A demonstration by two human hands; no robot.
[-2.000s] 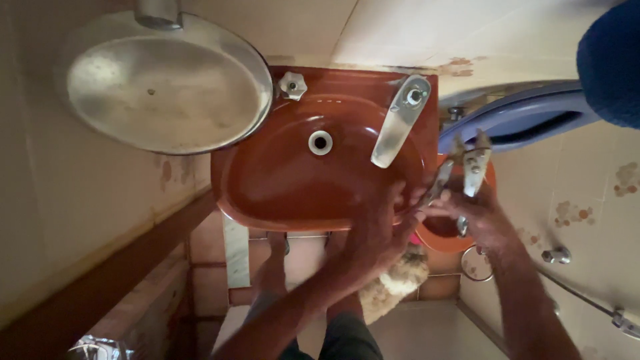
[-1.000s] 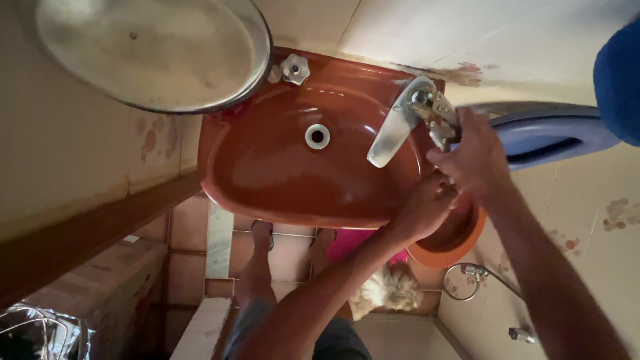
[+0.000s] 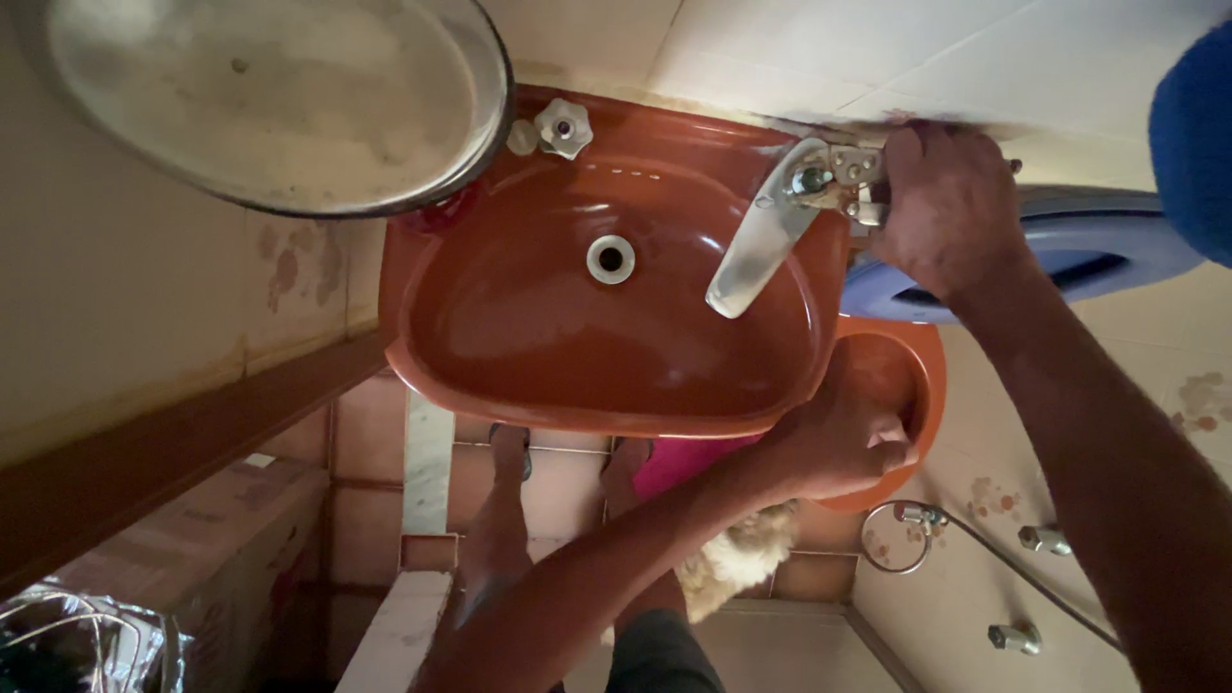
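Note:
A pair of locking pliers has its jaws at the metal stem of the chrome faucet, at the right rear corner of the reddish-brown washbasin. My right hand is closed round the pliers' handles. Over the orange toilet bowl, just off the basin's right front edge, my left hand has its fingers curled; whether anything is inside them cannot be told. The basin's drain is uncovered. A clear star-shaped knob stands at the left rear of the basin.
A round mirror juts over the basin's left rear. A raised blue toilet lid leans at the right, below a blue cloth. A fluffy light-coated animal lies by my feet. A cardboard box stands lower left, a shower hose lower right.
The pliers, away from the faucet two seconds ago, are now at its stem in my right hand. My left hand has moved away from the pliers, down over the toilet bowl.

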